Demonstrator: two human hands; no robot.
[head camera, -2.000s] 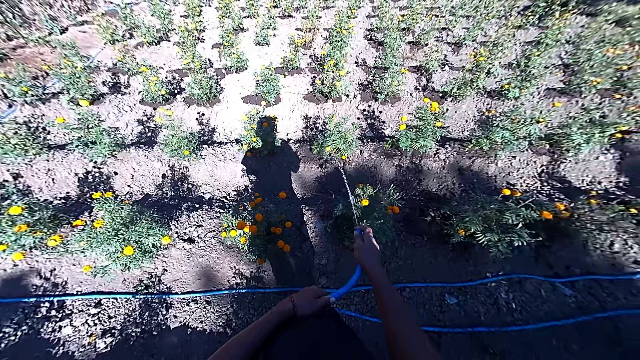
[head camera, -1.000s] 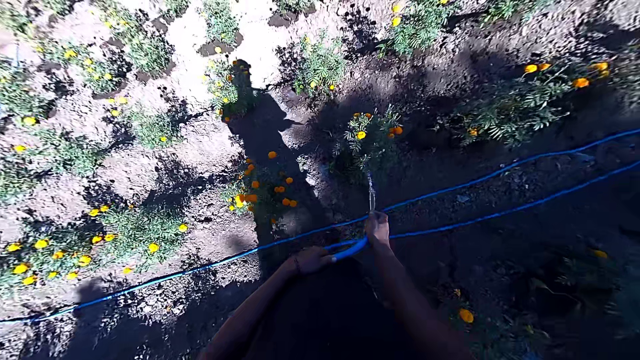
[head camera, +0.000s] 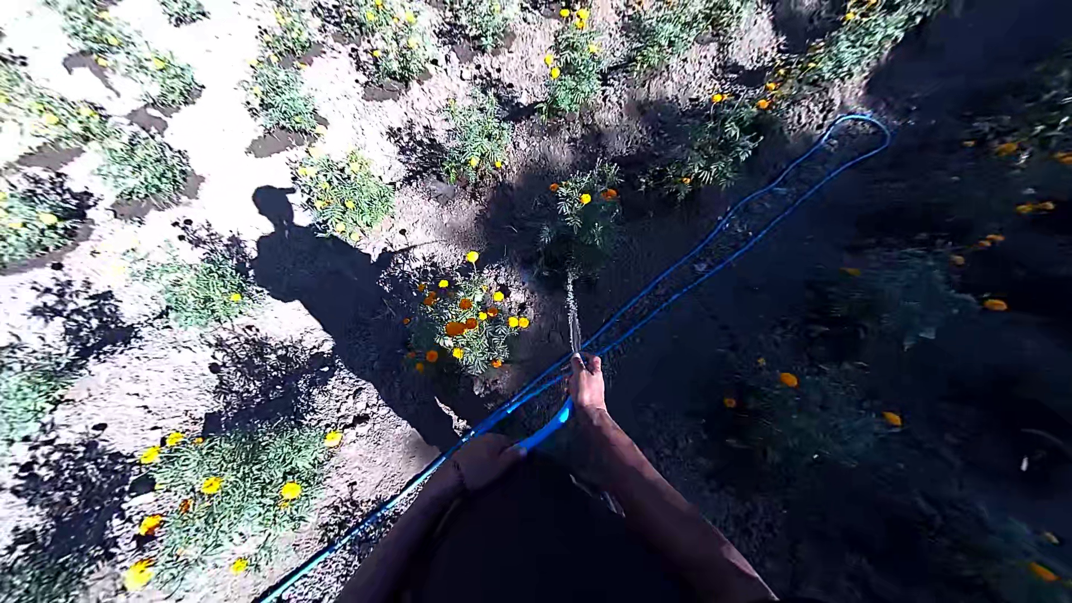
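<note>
My right hand (head camera: 588, 383) is closed around the end of a blue garden hose (head camera: 548, 429), below the middle of the view. A stream of water (head camera: 573, 306) comes out past my fingers and reaches the foot of a marigold plant (head camera: 582, 219) just ahead. Lower and to the left, my left hand (head camera: 490, 461) grips the same hose farther back; its fingers are partly in shadow. Another marigold plant (head camera: 471, 322), with orange and yellow blooms, stands ahead of my left hand. The hose's lower part is hidden by my dark clothing.
A blue hose line (head camera: 720, 260) lies along the soil, loops back at the upper right and runs to the lower left under my arms. More marigolds (head camera: 251, 486) grow at the lower left, with others (head camera: 821, 410) in shade at the right. A person's shadow (head camera: 335, 285) falls across the soil.
The view has turned a good deal to the right, so the ground hose now runs diagonally and its loop shows. Both hands keep hold of the hose, and water still flows from it.
</note>
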